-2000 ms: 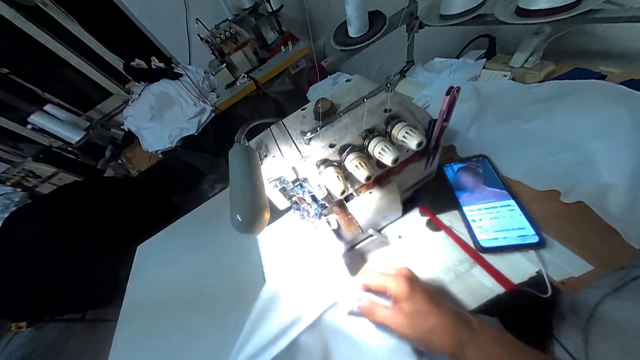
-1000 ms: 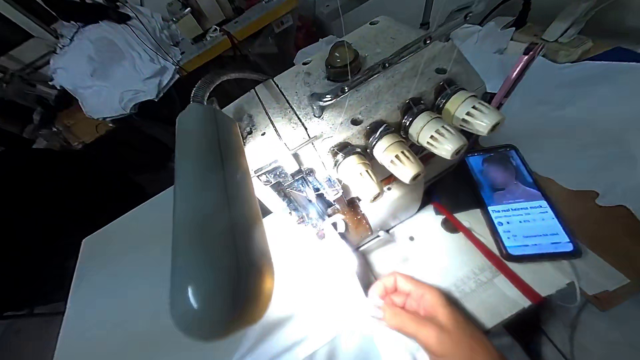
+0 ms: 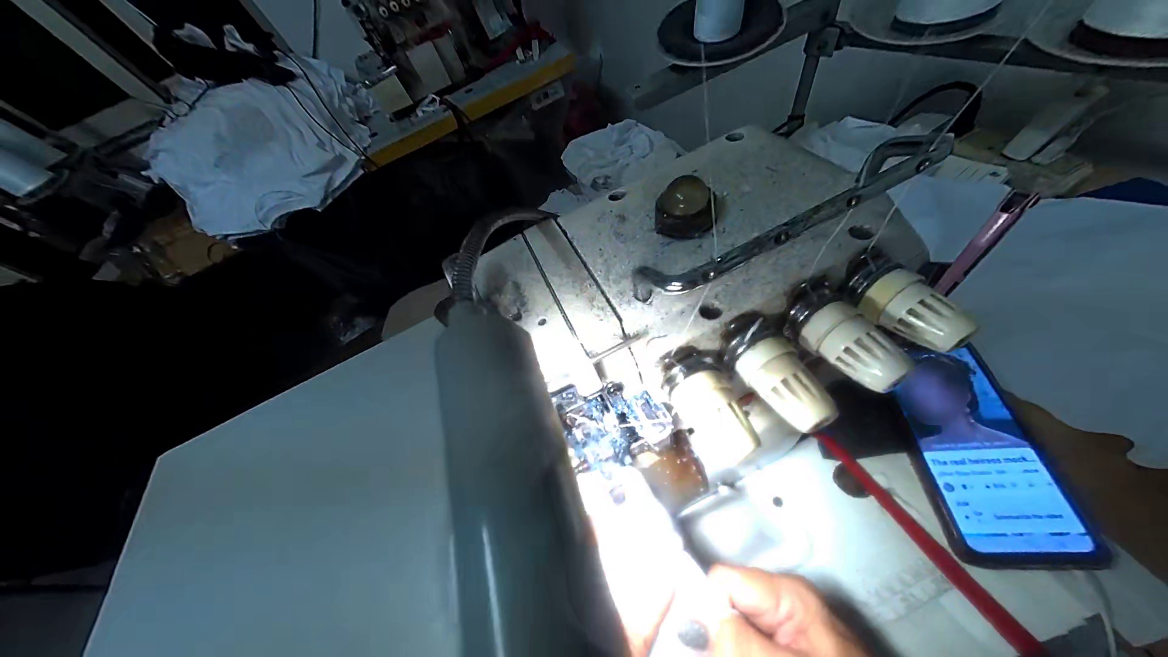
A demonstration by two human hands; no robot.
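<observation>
An overlock sewing machine (image 3: 757, 192) with several cream tension dials (image 3: 785, 383) fills the middle of the head view. At its lit needle and presser area (image 3: 607, 424) lies white fabric (image 3: 634, 538), washed out by the glare. My right hand (image 3: 776, 607) grips this fabric at the bottom, just below the presser area. Part of my left hand (image 3: 646, 630) shows at the bottom, close to the right one and against the fabric; the lamp hides the rest, so its fingers cannot be made out.
A grey lamp housing (image 3: 502, 493) stands over the white table (image 3: 301, 493). Right of the machine lie a lit smartphone (image 3: 1004, 474), a red strip (image 3: 931, 543) and tweezers (image 3: 985, 242). Thread cones (image 3: 718, 18) stand behind. White cloth (image 3: 255, 146) is heaped at the back left.
The right hand stays by the fabric near the presser area. Part of the left hand now shows beside it. The view has shifted between frames.
</observation>
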